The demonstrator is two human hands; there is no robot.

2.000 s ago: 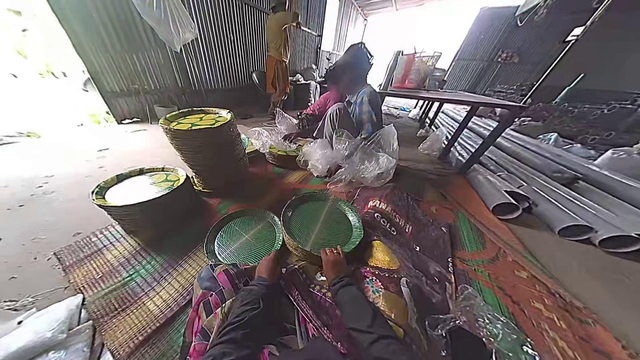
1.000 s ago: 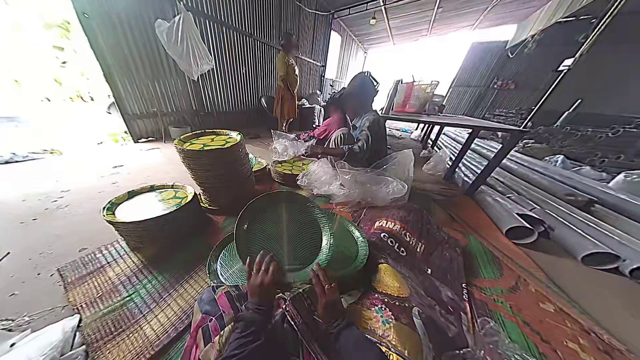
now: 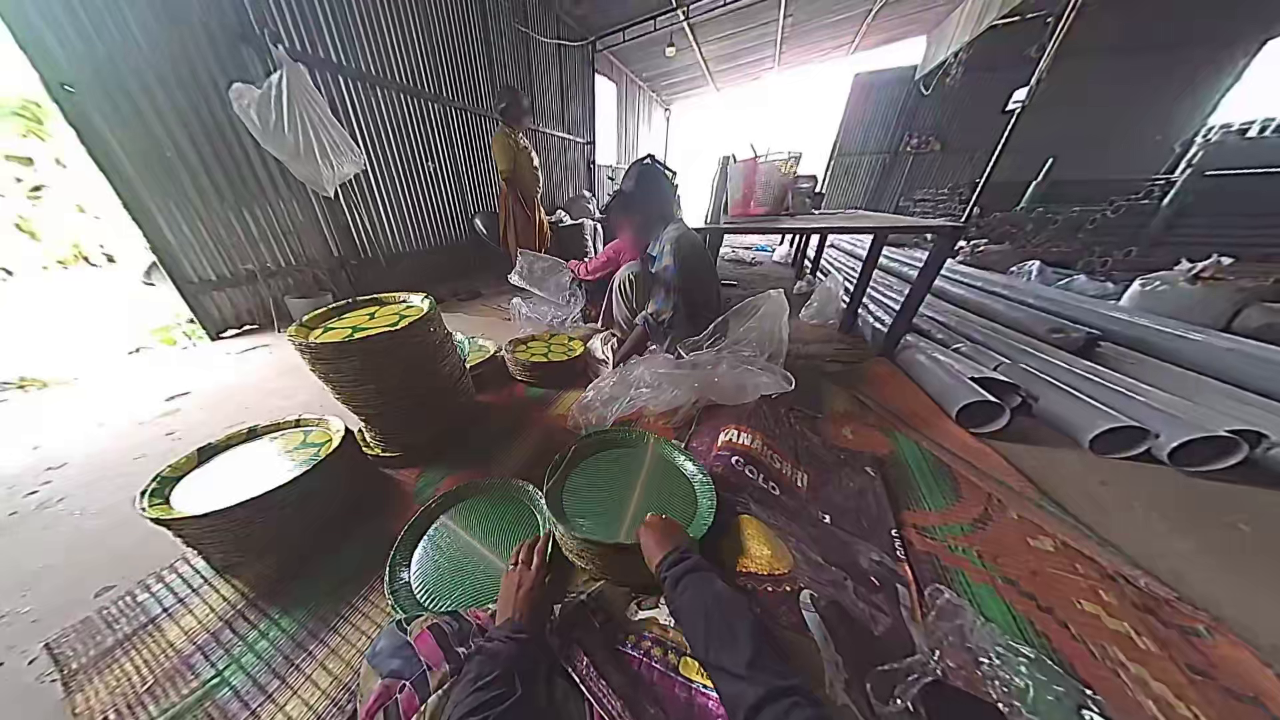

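Observation:
Two piles of round green leaf-patterned plates stand before me. My left hand (image 3: 524, 582) rests on the right rim of the left green plate (image 3: 465, 545), fingers slightly spread; whether it grips the rim is unclear. At the front rim of the right stack of green plates (image 3: 622, 490), my right hand (image 3: 662, 537) has its fingers curled on the top plate's edge. Farther left stand a low stack of yellow-and-green plates (image 3: 255, 470) and, behind it, a taller stack of similar plates (image 3: 375, 330).
A printed plastic sack (image 3: 800, 490) lies right of the stacks on the woven mat (image 3: 1080, 560). Beyond are clear plastic bags (image 3: 690, 375), a seated person (image 3: 665, 270) and a standing person (image 3: 520, 190). A table (image 3: 850, 222) and metal pipes (image 3: 1080, 390) lie at right.
One second ago both hands were on a green plate raised and tilted over the piles. Now the plates lie flat, with my left hand at the left pile and my right at the right stack.

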